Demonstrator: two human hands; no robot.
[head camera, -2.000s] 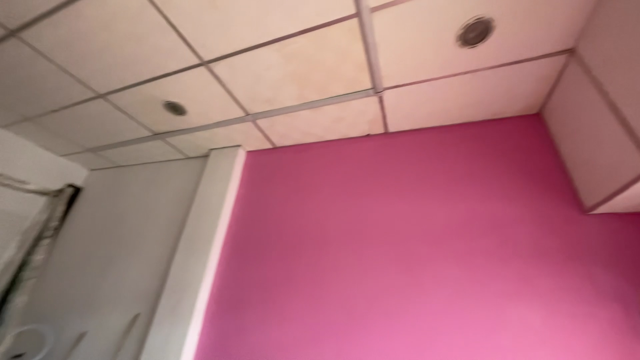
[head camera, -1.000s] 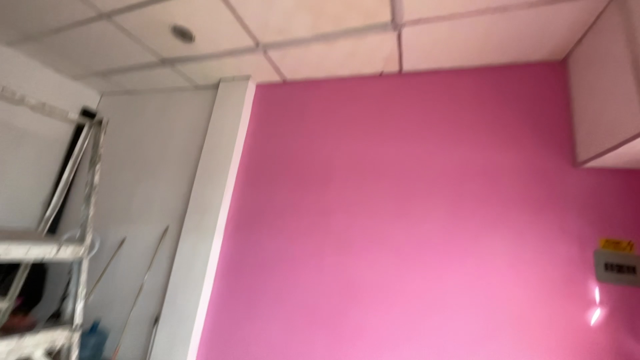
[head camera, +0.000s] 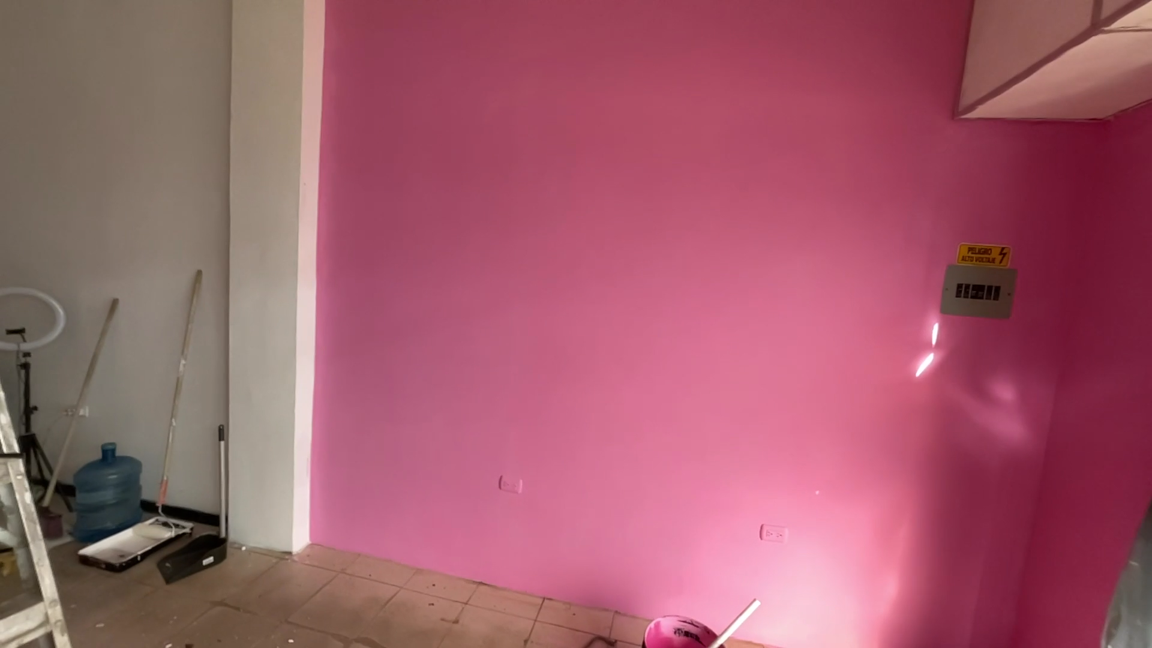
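Neither my left hand nor my right hand shows in the head view, so what they hold cannot be seen. A pink painted wall (head camera: 630, 297) fills most of the view. At the bottom edge stands a bucket with pink paint (head camera: 677, 633), partly cut off, with a pale stick (head camera: 736, 623) leaning out of it. On the floor at the left lies a paint tray (head camera: 121, 545) with a roller (head camera: 160, 529) in it. The roller's long pole (head camera: 183, 360) leans on the grey wall.
A stepladder (head camera: 31, 558) is at the left edge. Near it are a blue water jug (head camera: 108, 493), a ring light (head camera: 59, 315) on a tripod and a black dustpan (head camera: 200, 556). A breaker panel (head camera: 978, 291) and outlets (head camera: 774, 533) are on the pink wall.
The view has tilted down from the ceiling to the wall and floor.
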